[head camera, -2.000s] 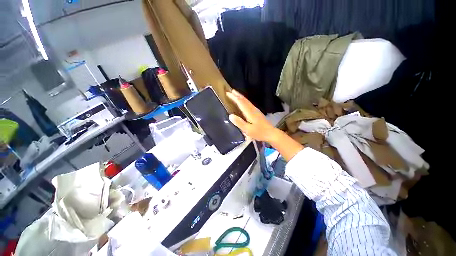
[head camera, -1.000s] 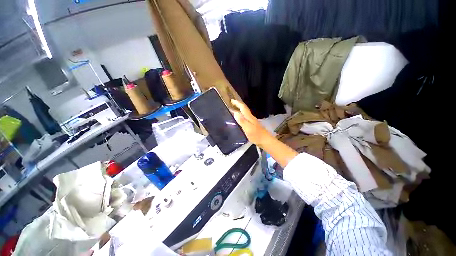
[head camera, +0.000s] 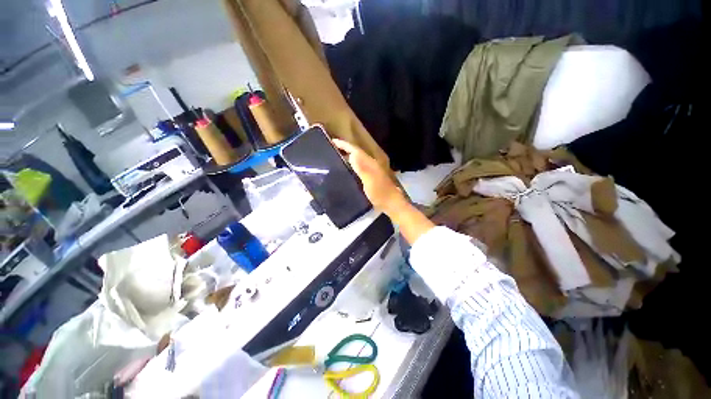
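A dark smartphone (head camera: 326, 178) stands tilted on top of the white sewing machine head, its screen dark with a light reflection. My right hand (head camera: 366, 175) is at the phone's right edge, fingers closed around that edge; some fingers are hidden behind it. The machine's black control panel (head camera: 312, 308) with a round dial lies below the phone. My left hand is not recognisable; the lower left is blurred.
Green and yellow-handled scissors (head camera: 351, 365) and a tan card (head camera: 292, 356) lie below the panel. A blue bottle (head camera: 242, 248), thread cones (head camera: 269, 121) and off-white cloth (head camera: 144, 284) are behind. Tan and whitish pieces (head camera: 546, 226) are heaped right, beneath olive-green cloth (head camera: 499, 97).
My right hand has moved from beside the phone onto its right edge, and its fingers have closed in. The view has shifted slightly, showing more of the scissors.
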